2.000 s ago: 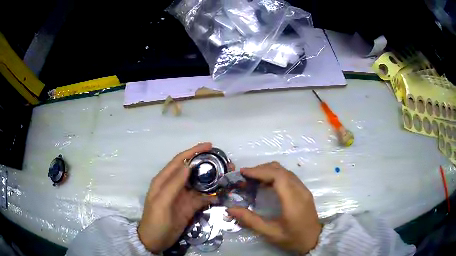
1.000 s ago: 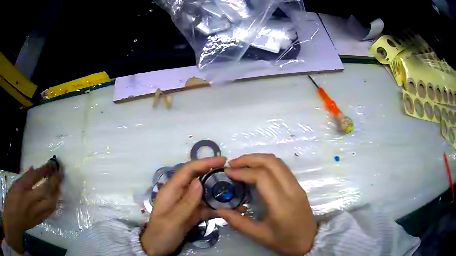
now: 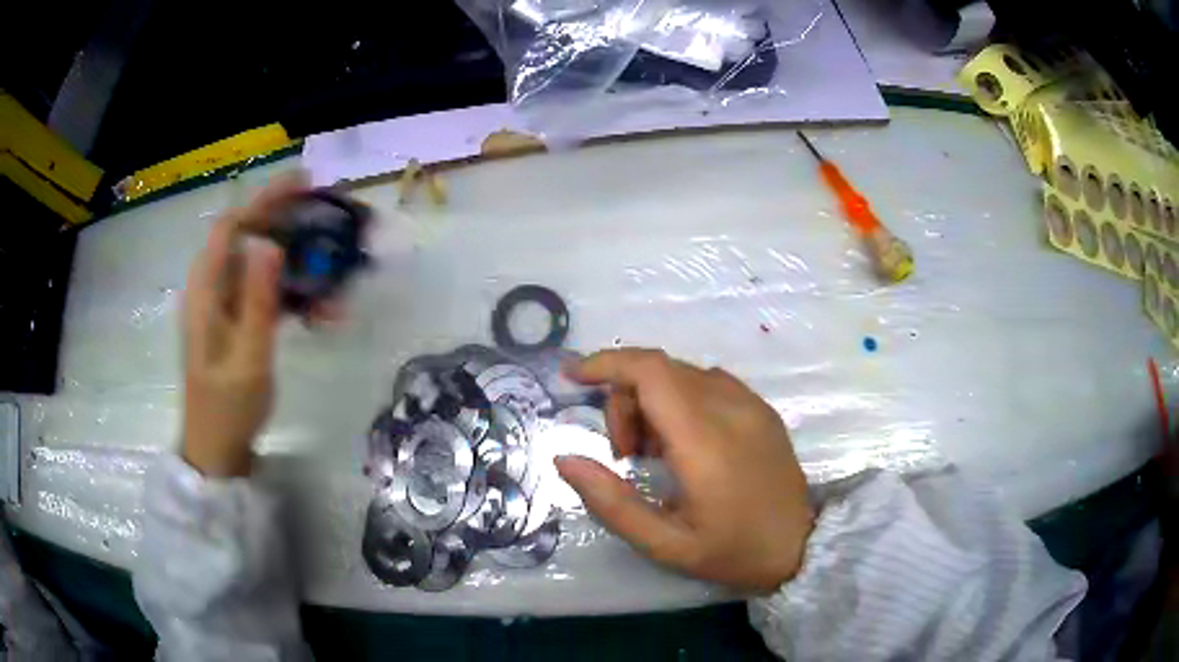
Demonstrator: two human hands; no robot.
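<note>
My left hand [image 3: 239,330] is raised at the left, blurred, and holds a watch case [image 3: 323,252], a thick black disc with a blue spot at its centre. My right hand [image 3: 705,466] is over the bench just right of the ring pile, thumb and index finger apart, with nothing seen between them. The overlapping pile of shiny grey-black flat rings [image 3: 440,472] lies in the middle near the front edge. One dark flat ring [image 3: 530,318] lies just beyond the pile.
An orange-handled screwdriver [image 3: 856,207] lies at the right rear. Pale yellow ring sheets [image 3: 1099,181] are at far right, a red stick [image 3: 1160,401] below them. A clear plastic bag [image 3: 621,52] rests on a white board [image 3: 388,145]. Tan pieces [image 3: 422,185] and a blue dot [image 3: 870,344] lie on the bench.
My left hand has moved left and up with the case, away from my right hand. My right hand has opened. The ring pile is uncovered. The other person's hand at far left is gone.
</note>
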